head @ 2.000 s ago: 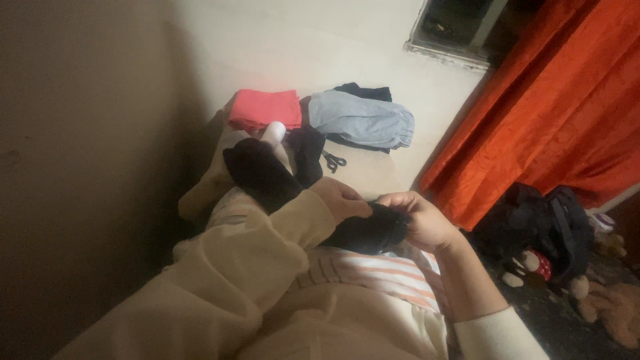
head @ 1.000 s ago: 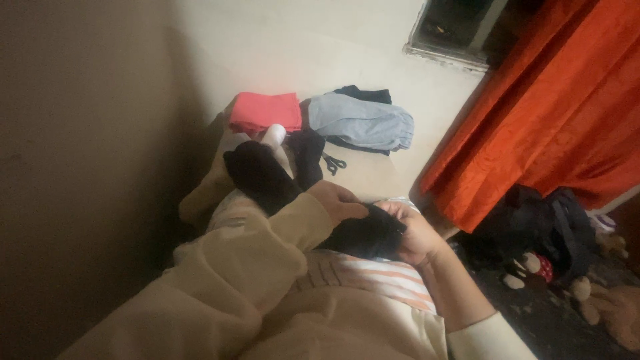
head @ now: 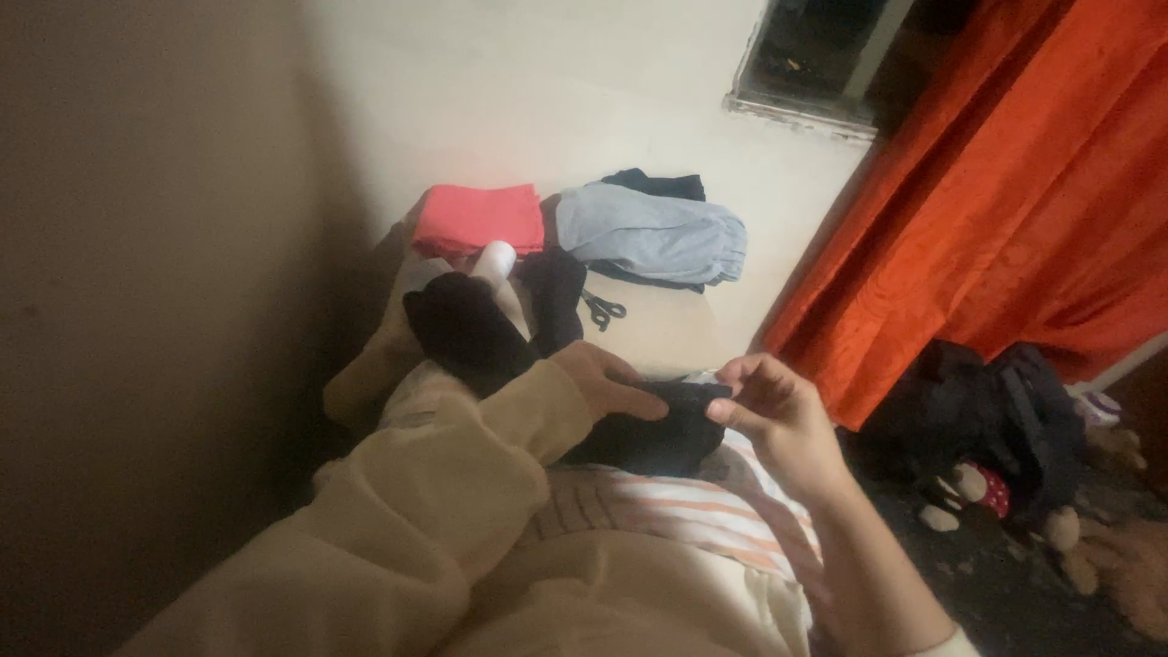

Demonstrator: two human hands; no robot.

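A black cloth (head: 652,443) lies over the striped fabric on my lap. My left hand (head: 616,383) is on its upper part, fingers closed on the cloth. At its right end my right hand (head: 771,406) pinches the edge between thumb and fingers. Past my left sleeve lies a dark garment (head: 470,328), with another dark cloth (head: 555,297) beside it. A white cylindrical object (head: 495,261) stands out between them. Black-handled scissors (head: 604,310) rest on the pale surface just beyond my hands.
Folded coral-red cloth (head: 479,219) and light blue fabric with a gathered end (head: 648,233) lie near the wall, black cloth (head: 671,186) behind the blue. An orange curtain (head: 967,201) hangs at right beside a window (head: 821,64). Below it are a black bag (head: 967,411) and soft toys (head: 1109,557).
My right hand has shifted from lower on the black cloth to its upper right edge, with the fingers now raised there. My left hand stays on the cloth.
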